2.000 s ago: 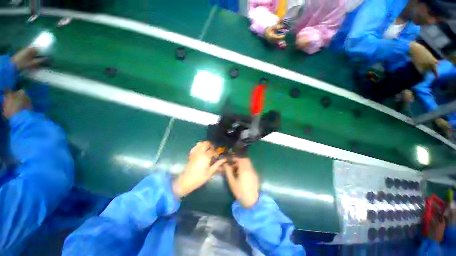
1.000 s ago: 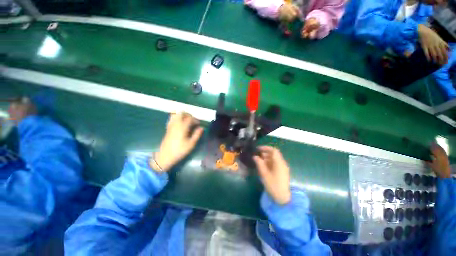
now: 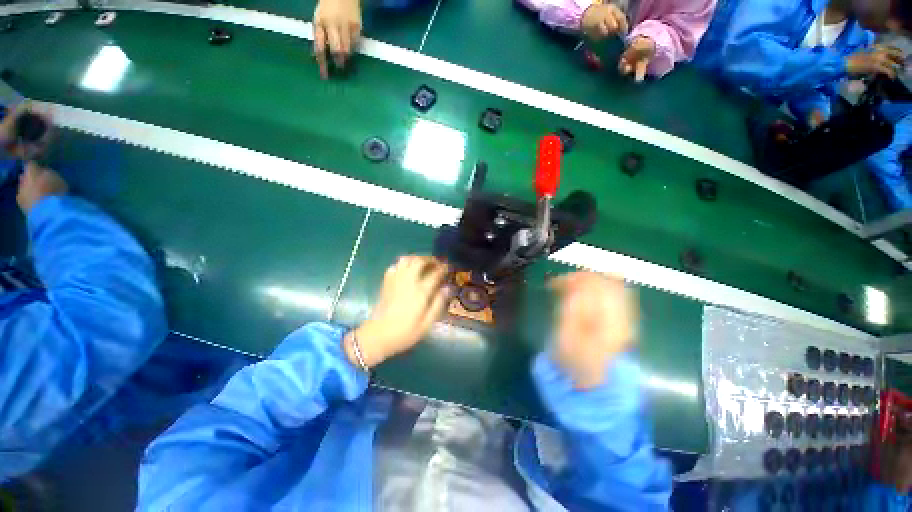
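Observation:
The black press fixture (image 3: 490, 225) stands on the green bench at the belt's near rail, its red handle (image 3: 548, 166) upright. A round dark part (image 3: 472, 296) lies on the orange nest (image 3: 482, 313) at the front of the fixture. My left hand (image 3: 408, 305) is at the left edge of the nest, fingertips near the part; whether it holds anything is hidden. My right hand (image 3: 594, 318) is blurred, to the right of the fixture and apart from it; its fingers cannot be made out.
The green conveyor belt (image 3: 270, 110) carries several dark round and squarish parts beyond the fixture. A clear blister tray (image 3: 735, 400) with dark discs lies at right, a red bin (image 3: 890, 435) beside it. People's hands reach in across the belt and at far left.
The orange nest was bare; a round dark part now lies on it. My left hand has moved right to the nest, my right hand away to the right. A hand now reaches over the belt.

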